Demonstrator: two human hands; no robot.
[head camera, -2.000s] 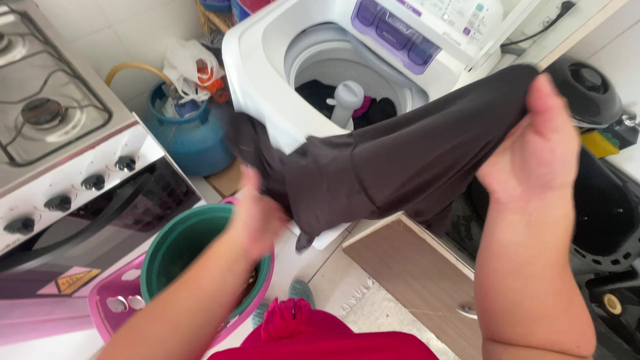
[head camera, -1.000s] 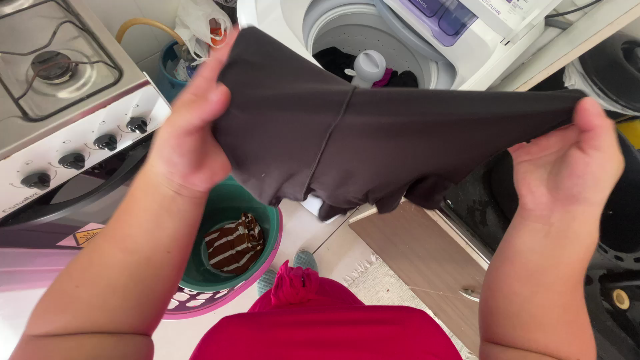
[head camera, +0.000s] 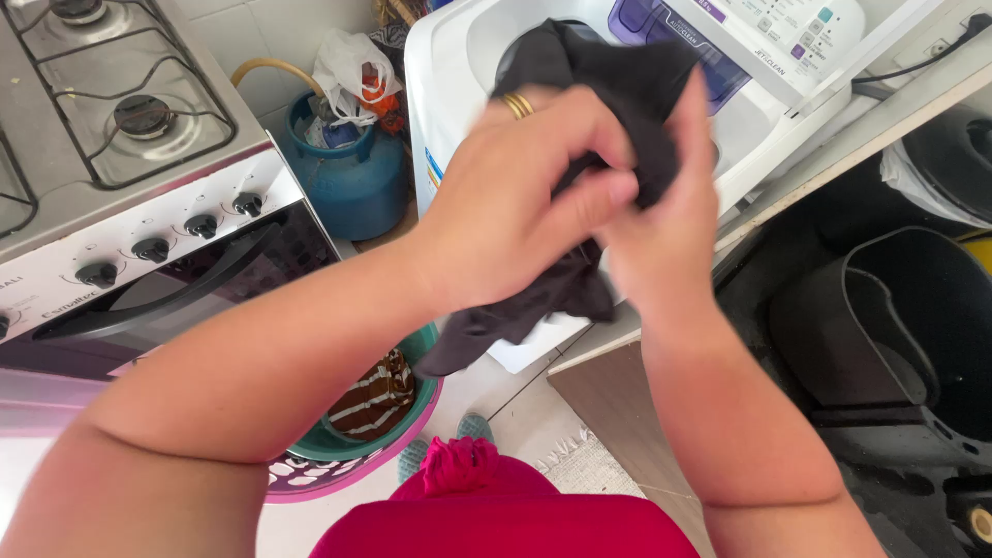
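Note:
My left hand (head camera: 527, 194), with gold rings, grips a bunched dark garment (head camera: 597, 77) in front of the open top-loading washing machine (head camera: 449, 70). Close beside it, my right hand (head camera: 666, 201) is shut on the same cloth; both are slightly blurred. One part of the garment rises above my hands and covers most of the washer's opening, while another hangs below them. Lower left, a green tub (head camera: 422, 387) holds a brown and white striped cloth (head camera: 376, 399) and sits in a pink laundry basket (head camera: 349, 484).
A gas stove (head camera: 147, 232) stands at the left, with a blue gas cylinder (head camera: 353, 186) between it and the washer. On the right are a counter edge (head camera: 837, 147) and a black basket-like container (head camera: 852, 325). A fringed rug (head camera: 589, 465) lies on the tiled floor.
The garment was stretched wide between my hands one second ago. My hands have come together, and the cloth is now bunched between them.

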